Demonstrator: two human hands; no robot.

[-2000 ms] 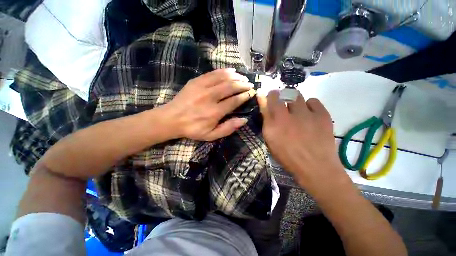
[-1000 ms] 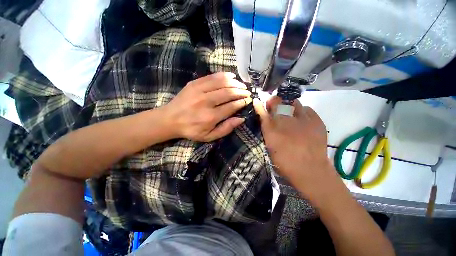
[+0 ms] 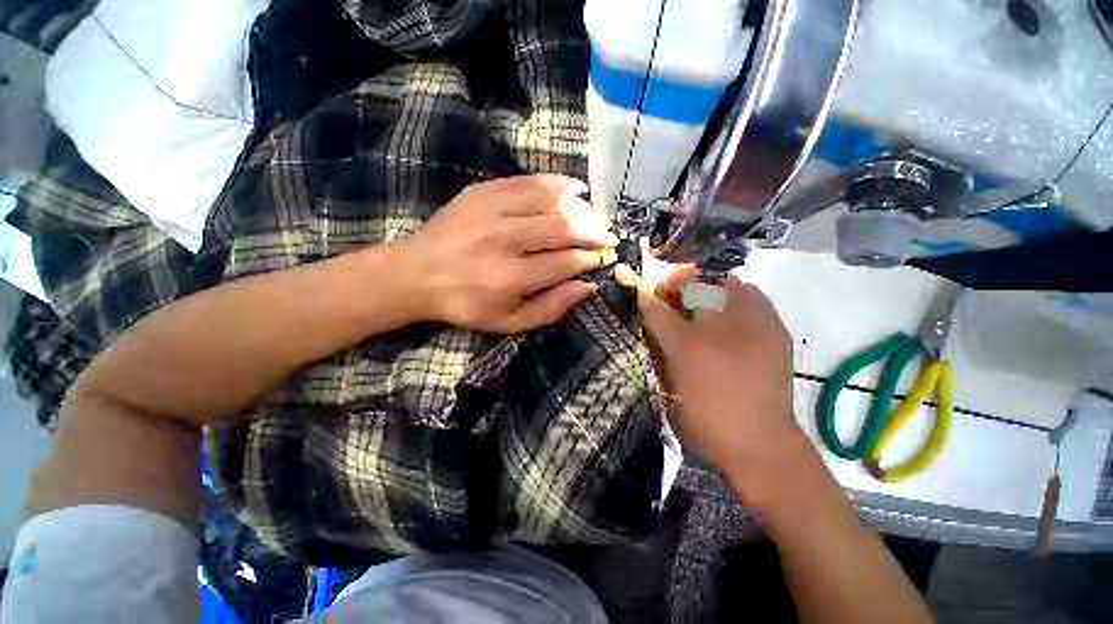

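Observation:
The plaid shell [image 3: 354,207] lies bunched in front of me, its edge running up to the presser foot [image 3: 632,219]. My left hand [image 3: 519,254] lies on the cloth with its fingertips beside the foot, pressing a dark folded edge. My right hand [image 3: 723,366] is just right of the foot, thumb and index finger at the same edge. The fingers partly hide the edge and the needle area. The white lining [image 3: 159,98] shows at the upper left.
The white machine head [image 3: 952,110] with a round knob [image 3: 876,232] fills the upper right. Scissors [image 3: 909,408] with green and yellow handles lie on the white table [image 3: 799,305]. A brown-handled tool [image 3: 1047,514] is at the far right. Something blue [image 3: 220,597] shows below left.
The view has shifted, so the machine head looks larger and the scissors sit lower. Both hands stay at the presser foot, and the cloth looks almost the same.

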